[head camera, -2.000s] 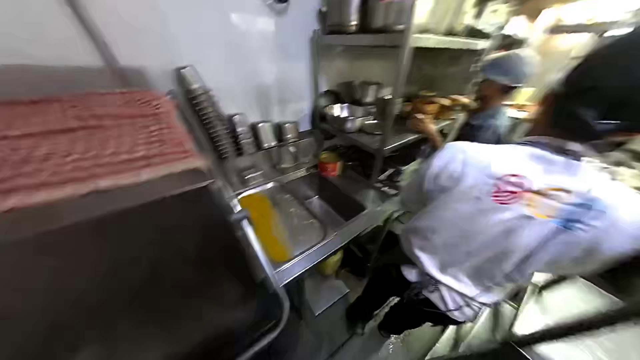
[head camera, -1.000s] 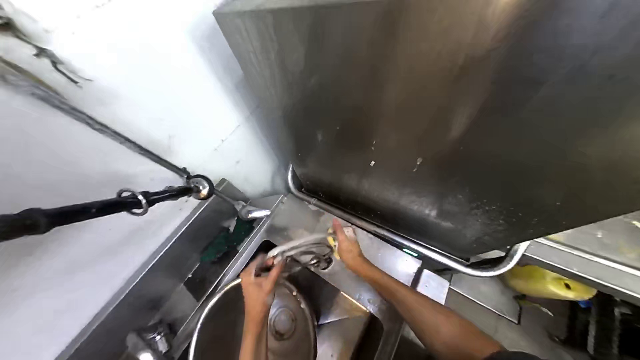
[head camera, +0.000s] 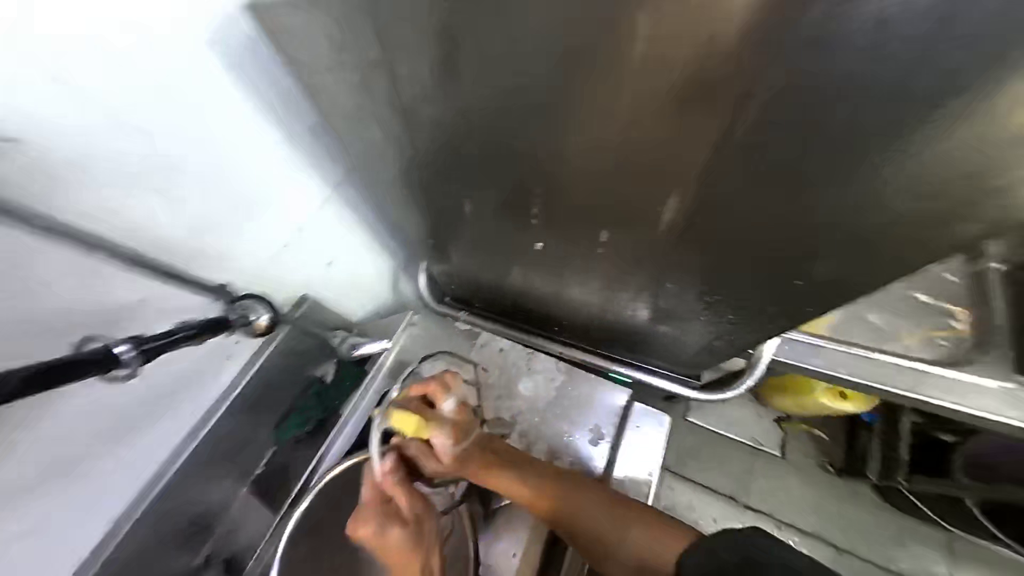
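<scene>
My right hand (head camera: 448, 428) is closed around a yellow sponge (head camera: 409, 423), pressed to a round, pale-rimmed item (head camera: 378, 436) whose kind is blurred. The fingers of my left hand (head camera: 396, 512) grip the lower part of that rim. Both hands are above a large round metal pot (head camera: 324, 520) in the sink. The pot's inside is partly hidden by my left hand and wrist.
A big dark metal panel with a tubular rail (head camera: 560, 348) rises over the metal counter (head camera: 536, 392). A black spray hose handle (head camera: 160, 344) sticks out at the left by the wall. A yellow container (head camera: 812, 396) lies low at the right, near the tiled floor.
The view has swung from the room and another person to the sink. Since one second ago, my hands have come closer together, with the sponge now against the round item.
</scene>
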